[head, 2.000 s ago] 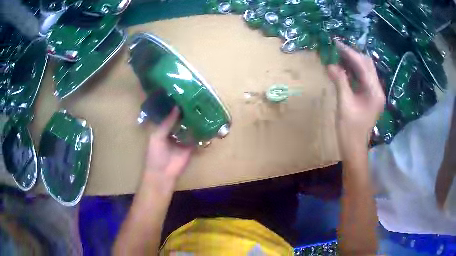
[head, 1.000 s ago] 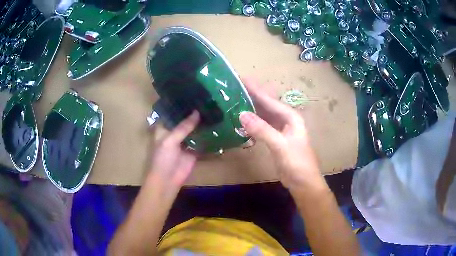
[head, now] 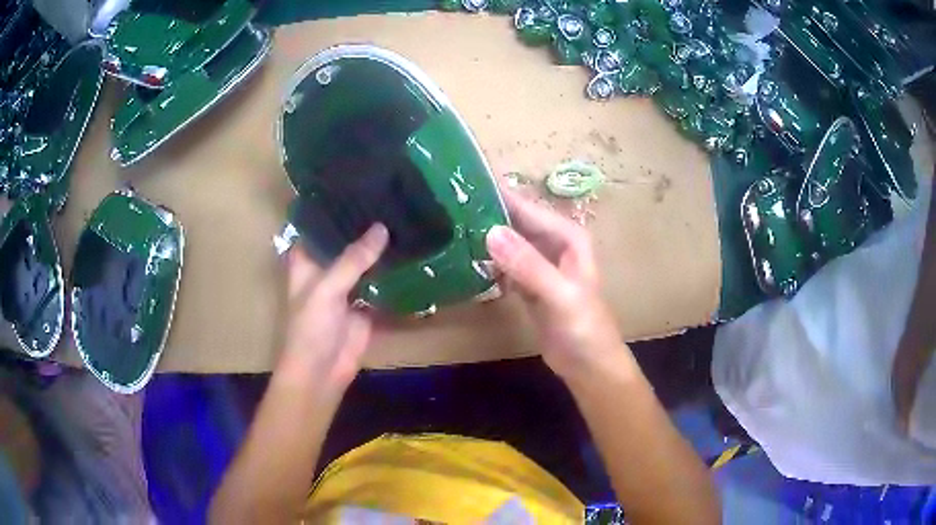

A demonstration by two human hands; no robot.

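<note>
A glossy green housing shell (head: 441,185) with a pale rim and dark recessed face is held over the brown board. My left hand (head: 334,297) grips its lower left edge, thumb on the dark face. A small shiny side fitting (head: 285,240) juts out beside that hand. My right hand (head: 549,277) grips the lower right edge, thumb on the front and fingers behind the shell. Whether a small part is under the right fingers is hidden. A pale-green oval paste holder (head: 574,179) lies on the board to the right, with brownish specks around it.
Housing shells lie on the left (head: 128,292) and overlap at the upper left (head: 185,87). More shells are at the right (head: 775,236). Small green parts (head: 657,62) are heaped behind the brown board (head: 657,277). A person's white sleeve (head: 811,359) is at the right edge.
My right hand has come from the small-parts heap to the shell's right edge. The shell has turned its dark face more towards me. My left hand still holds it.
</note>
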